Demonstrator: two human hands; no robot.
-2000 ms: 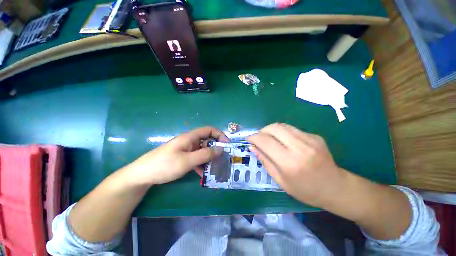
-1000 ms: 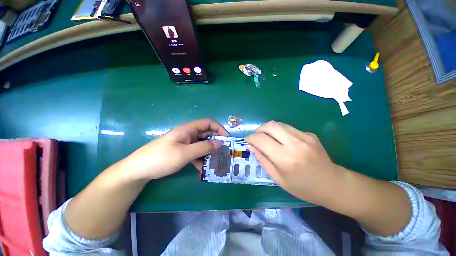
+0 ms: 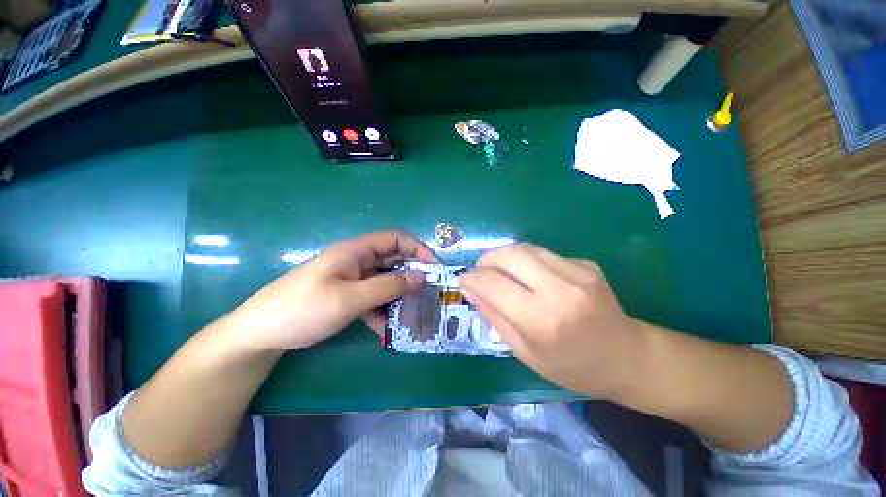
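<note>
The silver-grey middle frame point(image 3: 421, 315) with oval cut-outs lies over the green mat, its long side across my view. An orange flex cable point(image 3: 452, 297) shows near its upper edge. My left hand point(image 3: 335, 291) grips the frame's upper left corner between thumb and fingers. My right hand point(image 3: 554, 315) covers the right part of the frame, fingertips pinched together at its top edge; whether they hold a small part is hidden. A small coppery cluster point(image 3: 447, 234) lies just beyond the frame.
A lit smartphone point(image 3: 330, 97) leans on the shelf edge point(image 3: 505, 21). A white paper piece point(image 3: 627, 153) and a yellow-tipped tool point(image 3: 722, 114) lie at the right. Small whitish scraps point(image 3: 476, 131) lie beyond the hands. Red trays point(image 3: 44, 379) stand at the left.
My right hand has moved slightly left along the frame's top edge, covering more of the frame's middle. My left hand keeps its grip. The camera view has shifted a little.
</note>
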